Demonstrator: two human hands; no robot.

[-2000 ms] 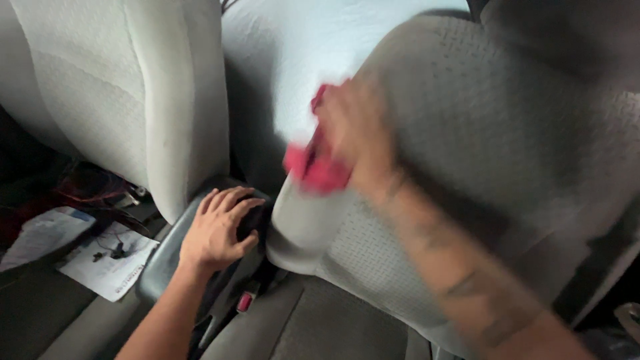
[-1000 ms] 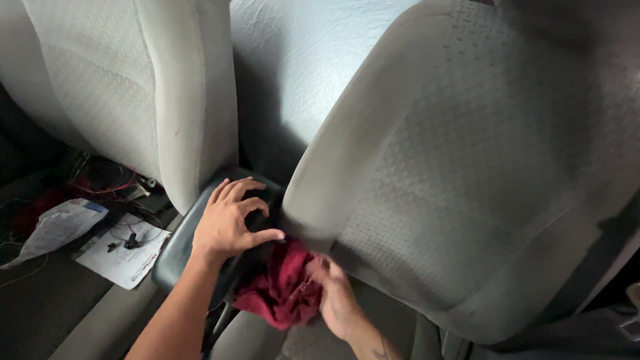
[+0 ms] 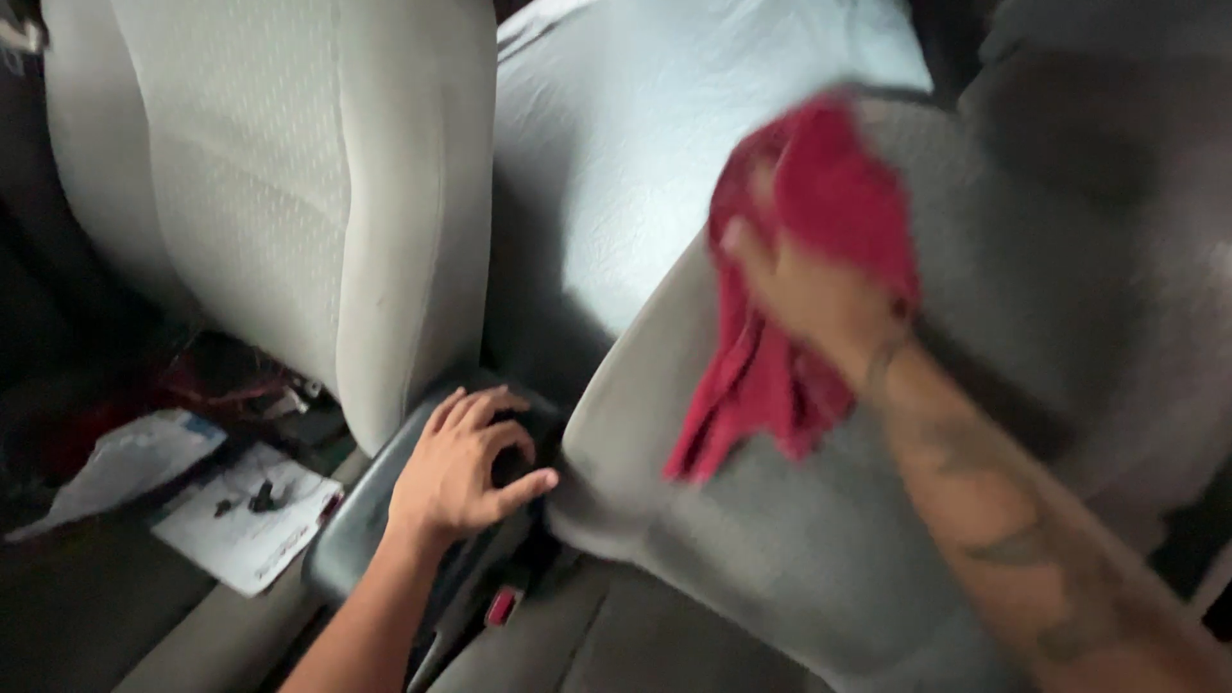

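Observation:
My right hand [image 3: 818, 289] holds a red cloth [image 3: 847, 202], blurred by motion, in front of the backrest of the right grey car seat [image 3: 751, 539]. Part of the cloth hangs below the hand. Whether it touches the fabric I cannot tell. My left hand [image 3: 472, 472] rests on the dark centre armrest [image 3: 356, 539] between the two seats, fingers spread and curved, with nothing in it.
The left seat backrest [image 3: 414, 212] stands upright beside the armrest. A pale, shiny cover [image 3: 645, 144] lies behind the seats. At left are a paper sheet [image 3: 241, 539] with small black items, a crumpled plastic bag [image 3: 144, 457] and wires [image 3: 226, 371]. A red seat-belt buckle [image 3: 502, 606] is below.
The right hand has lifted the red cloth from the gap low beside the armrest up to the right backrest's upper side. The left hand has stayed on the armrest.

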